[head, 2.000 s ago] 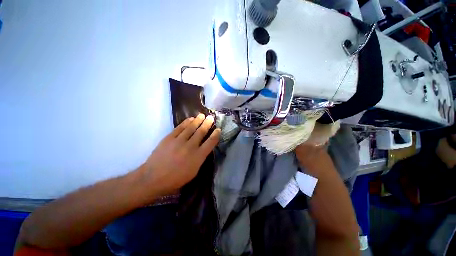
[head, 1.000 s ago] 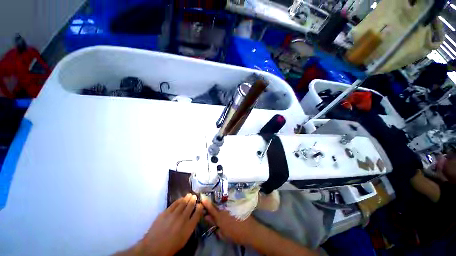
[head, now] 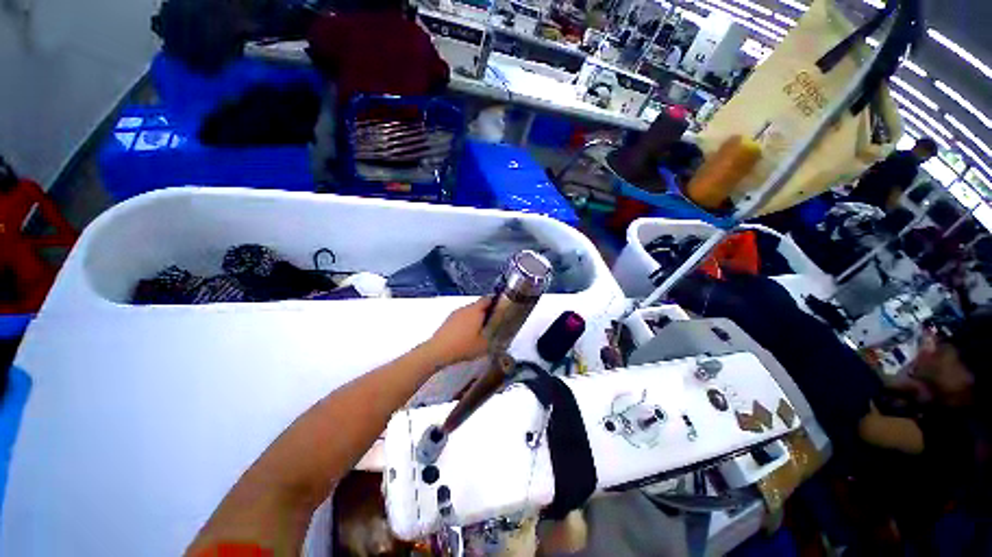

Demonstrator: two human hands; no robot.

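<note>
The white sewing machine (head: 479,452) stands at the lower centre with a black band (head: 570,446) round its arm. My left hand (head: 466,330) reaches over the machine to the metal flask (head: 524,277). Its fingertips are hidden behind the flask, so its grip is unclear. A narrow brown strip or bar (head: 479,394) slants from the flask to the machine head. A dark brown piece (head: 359,495) shows at the left of the head. A blurred skin-toned patch at the bottom edge may be my right hand. Needle and presser foot are hidden.
Behind the white table (head: 218,392) is a white trough (head: 359,207) with dark cloth. A black thread cone (head: 560,335) stands behind the machine. A slanting metal pole (head: 751,212) and a cream bag (head: 800,109) are at the upper right. Another person's arm (head: 890,430) is at the right.
The view has tilted up. My left hand has left the dark strip at the machine head and moved up to the flask. My right hand has dropped largely or wholly out of sight.
</note>
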